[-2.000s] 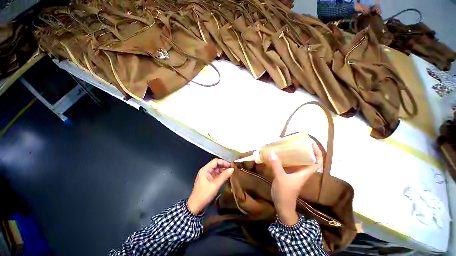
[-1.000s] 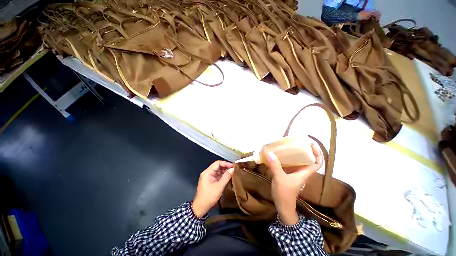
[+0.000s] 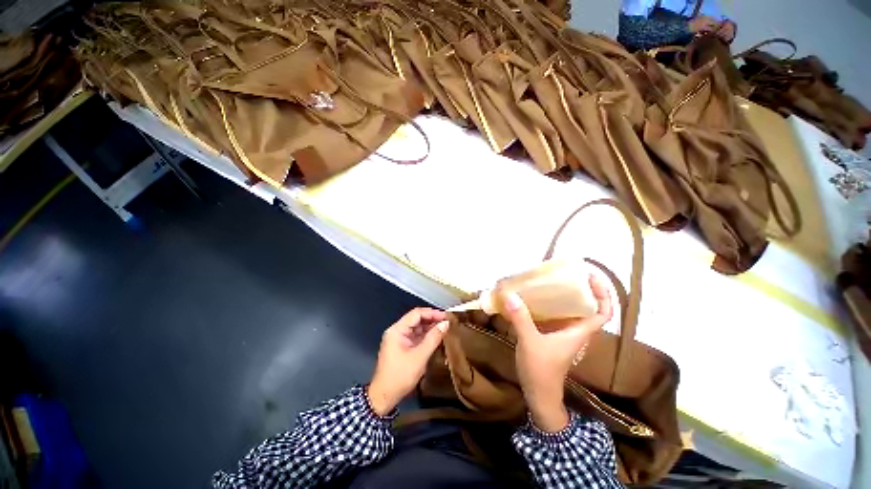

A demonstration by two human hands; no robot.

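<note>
A brown handbag [image 3: 621, 382] lies at the table edge in front of me, partly over my lap, with its brassy zipper showing and a handle loop standing up. My right hand [image 3: 556, 344] grips a translucent amber glue bottle [image 3: 544, 292], tilted sideways with its pale nozzle pointing left. My left hand [image 3: 406, 358] pinches the bag's left corner at the zipper end between thumb and fingers. The nozzle tip is at these fingertips; whether it touches and whether glue comes out is too small to tell.
Many brown bags [image 3: 477, 86] overlap along the back of the white-covered table [image 3: 458, 210]. Another person's hands [image 3: 716, 27] are at the far side. More brown bags stand at far right and far left. Small loose parts [image 3: 810, 401] lie at right. Dark floor is at left.
The view has shifted slightly since the first frame. The nozzle stays at my left fingertips; the bottle sits slightly further left than a second ago. The other person's hands have moved a little.
</note>
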